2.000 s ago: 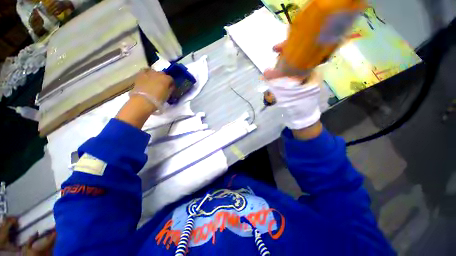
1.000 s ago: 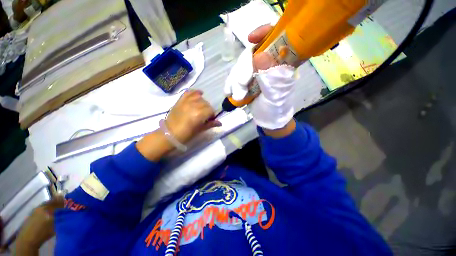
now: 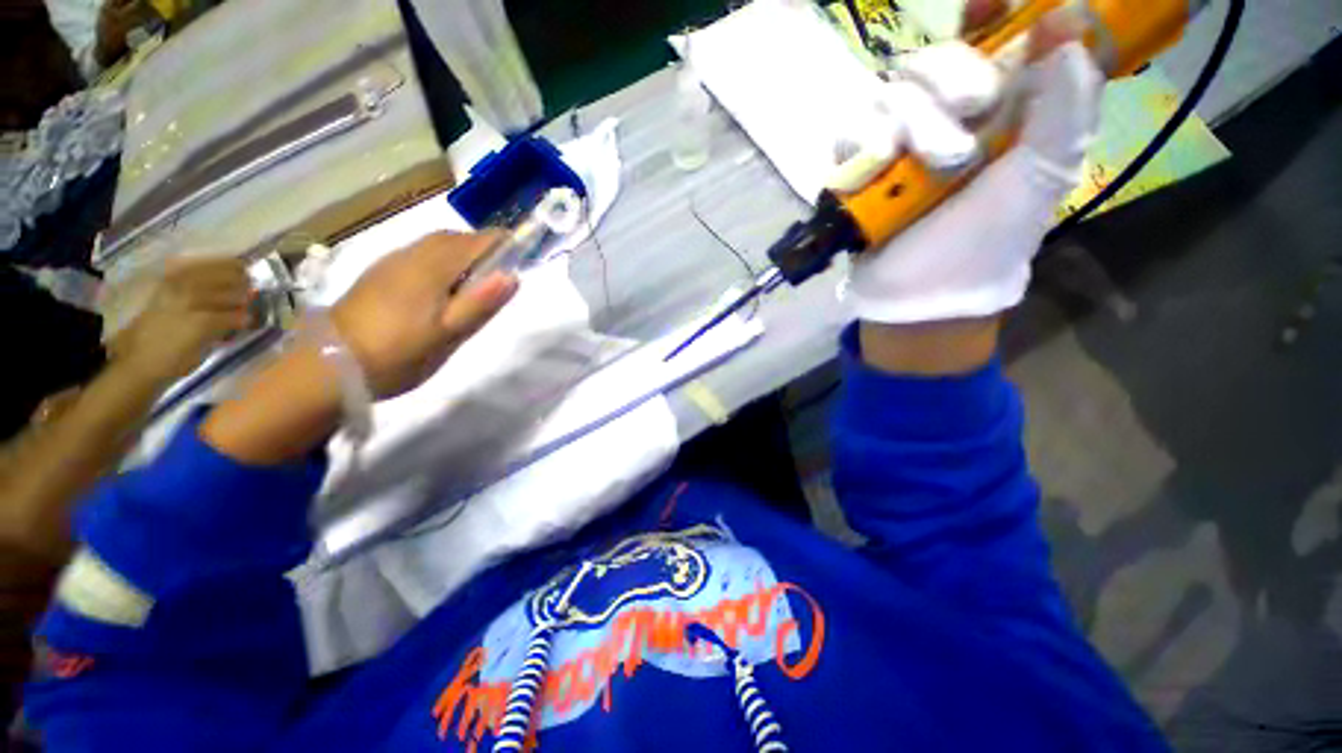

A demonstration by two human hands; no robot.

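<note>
My right hand [image 3: 986, 191], in a white glove, grips the orange electric screwdriver [image 3: 905, 199]. Its dark bit [image 3: 721, 321] points down left over a light bar [image 3: 633, 386] lying on white cloth. My bare left hand [image 3: 412, 312] is shut on the end of a light fixture [image 3: 518, 240], blurred, with a pale end cap at its tip, just in front of the blue screw box [image 3: 515, 174]. The far part of that fixture is hidden by my hand and arm.
Another person's hand [image 3: 192, 316] and forearm are at the left, at a bar end. A beige slab [image 3: 265, 88] with a bar on it stands behind. White sheet [image 3: 765, 88] and yellow-green board [image 3: 1163, 136] lie at the right. A black cord curves at far right. Clear plastic parts are heaped far left.
The screwdriver has moved right, its bit off the bar end. My left hand has moved left and holds a fixture end. The other person's hand has come up from the lower left.
</note>
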